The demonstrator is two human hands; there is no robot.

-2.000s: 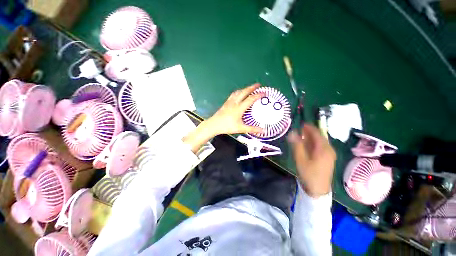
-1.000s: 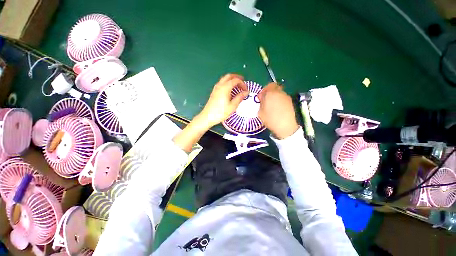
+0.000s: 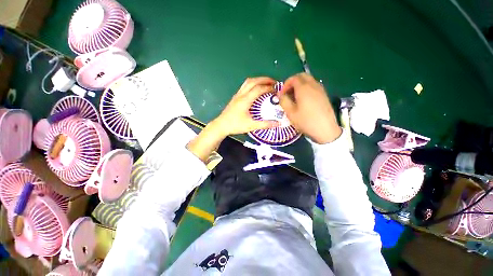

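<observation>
A pink clip fan (image 3: 274,131) lies at the bench edge in front of me, its round grille facing up and its clip pointing toward my lap. My left hand (image 3: 241,110) is wrapped around the left side of the fan head and grips it. My right hand (image 3: 312,109) is over the upper right of the grille, fingertips close together at a small dark ring on its face. Whether the right fingers pinch the ring or another small part is hidden.
A yellow-handled thin tool (image 3: 301,50) lies beyond my hands. A hammer (image 3: 346,119) and white wipe (image 3: 371,112) lie right, near another clip fan (image 3: 397,177). Several pink fans (image 3: 79,150), white paper (image 3: 162,102) and a label sheet (image 3: 139,185) are at left. A black cylindrical tool (image 3: 444,159) is at right.
My right hand has come from the bench at right onto the grille and stays there. My left hand has shifted from the fan's upper edge to its left side. The camera view has shifted slightly.
</observation>
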